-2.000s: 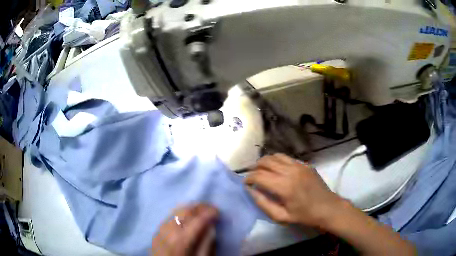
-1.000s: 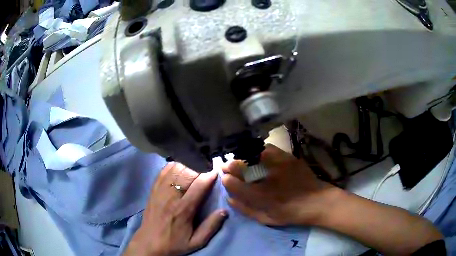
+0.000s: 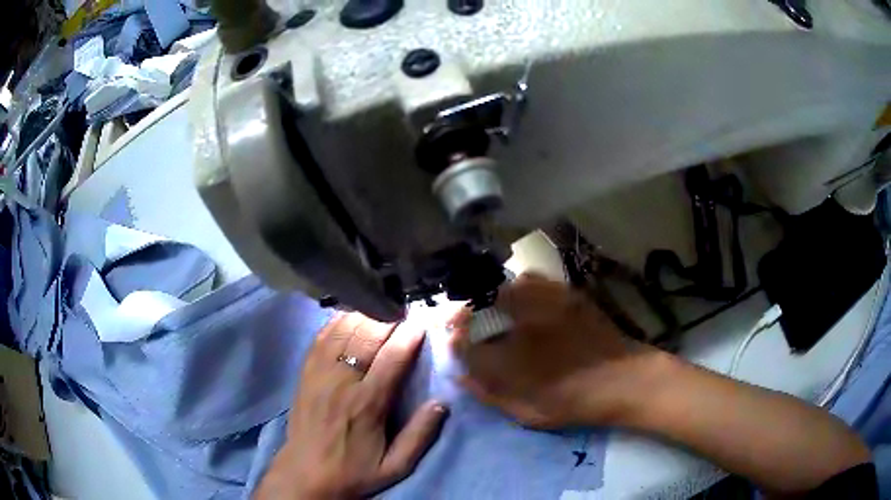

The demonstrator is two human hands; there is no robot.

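Observation:
A light blue garment panel (image 3: 488, 459) lies under both hands and runs up to the needle area of the off-white sewing machine (image 3: 322, 127). My left hand (image 3: 342, 410), with a ring on one finger, lies on the cloth, fingertips at the lit presser foot area (image 3: 415, 308). It presses the cloth flat rather than grasping it. My right hand (image 3: 547, 361) is at the right of the needle, fingers bent down on the cloth and slightly blurred. A ridged grey knob (image 3: 488, 323) partly hides its fingertips. The needle itself is hidden.
A black flat rectangle (image 3: 826, 273) with a white cable (image 3: 757, 334) lies right of the machine. Blue pieces with white strips (image 3: 107, 293) lie on the white table (image 3: 161, 161) at left. More cloth heaps (image 3: 137, 83) fill the upper left.
The view has moved close to the machine head. Both hands have gone from the front of the cloth up to the needle area. Over the last second the hands have shifted only slightly.

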